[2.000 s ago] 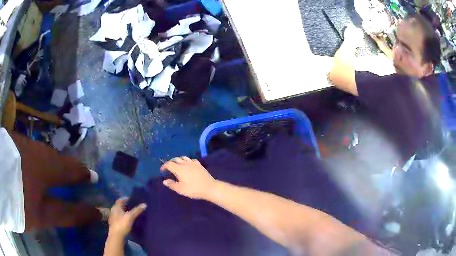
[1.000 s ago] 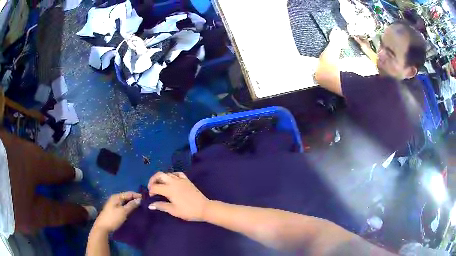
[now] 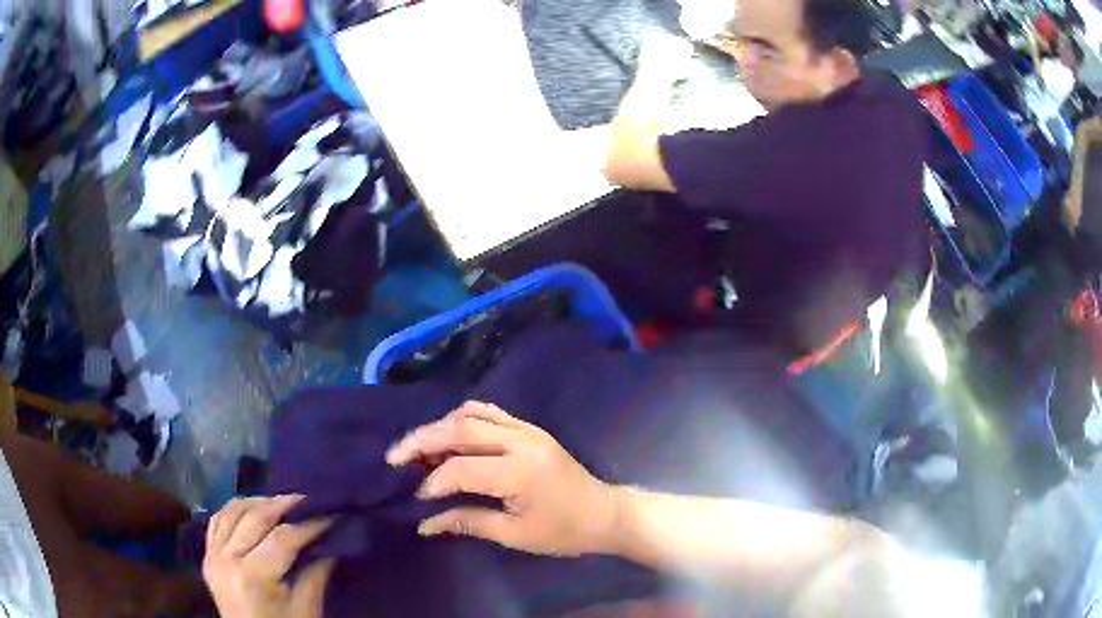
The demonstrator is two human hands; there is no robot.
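Dark purple fabric (image 3: 713,423) fills the lower middle of the head view and lies over the near side of a blue plastic crate (image 3: 483,298). My left hand (image 3: 264,549) is at the lower left, its fingers closed on the fabric's edge, where the cloth is bunched. My right hand (image 3: 514,483) lies over the fabric just to the right of it, fingers bent and spread; its fingertips touch folds of the cloth, and whether they pinch it is not clear.
A seated person (image 3: 798,205) works at a white table (image 3: 471,157) with grey textured cloth (image 3: 580,60). White cut pieces (image 3: 248,229) are heaped at the upper left. Another person's brown-clothed legs (image 3: 85,519) are at the lower left. A blue crate (image 3: 991,157) stands behind the seated person.
The view has turned right, so the table and crate sit further left. My left hand has closed on bunched cloth; my right hand's fingers have spread, and the fabric between them is more folded.
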